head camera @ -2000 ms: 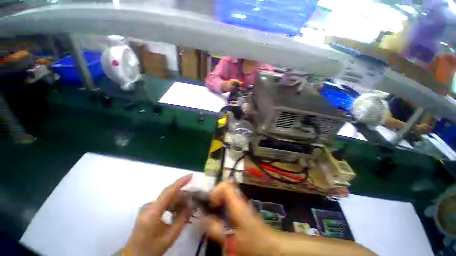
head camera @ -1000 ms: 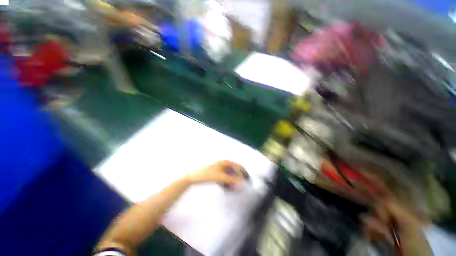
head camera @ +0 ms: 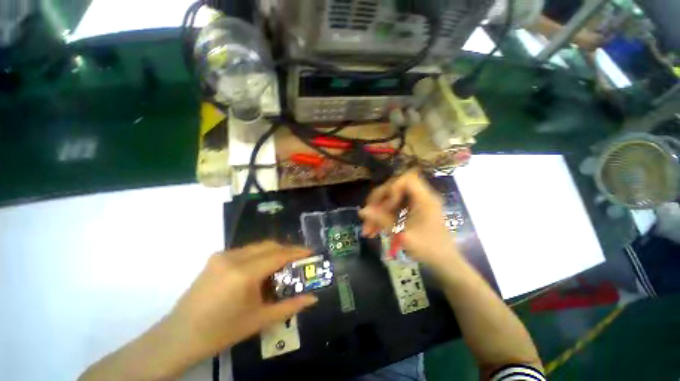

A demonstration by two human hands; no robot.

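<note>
My left hand [head camera: 231, 298] holds a small dark circuit board [head camera: 304, 276] with a yellow part and pale round parts, over the left part of the black panel [head camera: 373, 327]. My right hand [head camera: 410, 212] is over the right part of the panel and holds a thin stick with a red end [head camera: 397, 244]; its other end is hidden. Between the hands, a small green fixture board [head camera: 343, 241] lies in a clear tray. A narrow green strip board [head camera: 346, 292] lies below it. Cream socket strips lie at left [head camera: 280, 338] and right [head camera: 409, 286].
White sheets lie left [head camera: 112, 275] and right [head camera: 522, 223] of the panel. Behind it are a glass bulb [head camera: 237, 67], a meter [head camera: 350, 97] under a grey vented box [head camera: 358, 30], red clips [head camera: 307, 159] and black cables. A round fan [head camera: 640, 173] is at far right.
The view has swung from the left sheet to the black panel. My left hand has moved from above the white sheet to the panel, with the board now clearly visible in it.
</note>
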